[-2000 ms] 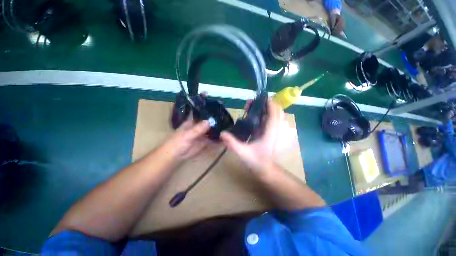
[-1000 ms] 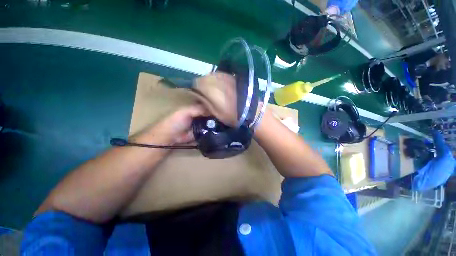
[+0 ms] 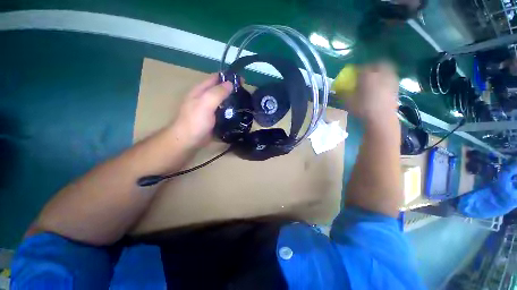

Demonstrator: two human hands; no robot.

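A black headset (image 3: 263, 146) with clear hoops arching above it and a wide black strap lies over the cardboard mat (image 3: 238, 192). My left hand (image 3: 201, 110) grips its left earcup. A round black disc with a pale ring mark (image 3: 268, 104) shows inside the hoops. The boom microphone (image 3: 150, 180) points left across my left forearm. My right hand (image 3: 375, 93) is blurred and reaches out right to the yellow glue bottle (image 3: 346, 81). The bottle is partly hidden by the hand, and its nozzle cannot be made out. Whether the hand grips it is unclear.
A crumpled white tissue (image 3: 329, 136) lies at the mat's right edge. Another black headset (image 3: 414, 139) stands right of my right forearm. Beyond are a yellowish block (image 3: 411, 184), a blue tray (image 3: 441, 173) and a person's blue sleeve (image 3: 490, 195). More headsets (image 3: 445, 73) stand upper right.
My right hand has left the headset and moved right to the bottle. The headset has turned, so its hoops open wide to view and the marked disc shows. My left hand remains at the earcup.
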